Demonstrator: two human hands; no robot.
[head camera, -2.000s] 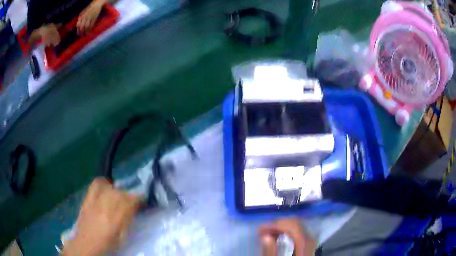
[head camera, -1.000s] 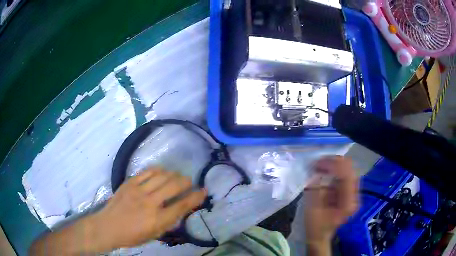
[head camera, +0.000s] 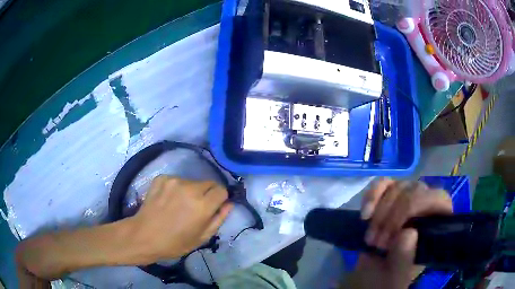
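Observation:
A black headphone frame (head camera: 121, 189) lies on the worn white sheet, its curved band to the left and its open ear-cup rings to the right and bottom. My left hand (head camera: 180, 217) lies across it with curled fingers, gripping near the band's end beside the upper ring; the fingertips are partly hidden. My right hand (head camera: 395, 226) is closed around the thick black electric screwdriver (head camera: 339, 227), which lies roughly level with its nose towards the frame. The bit cannot be made out. The screw feeder (head camera: 322, 73) has a bright metal pickup plate at its front.
The feeder stands in a blue tray (head camera: 412, 163) with thin metallic tools at its right side. A small clear plastic piece (head camera: 276, 203) lies below the tray. A pink fan (head camera: 466, 35) stands at upper right, above a cardboard box (head camera: 452, 121). Blue crate parts show behind my right hand.
My right hand has taken hold of the screwdriver, which has come down and left from beside the feeder. My left hand's fingers have curled in on the frame, which earlier was brought onto the sheet.

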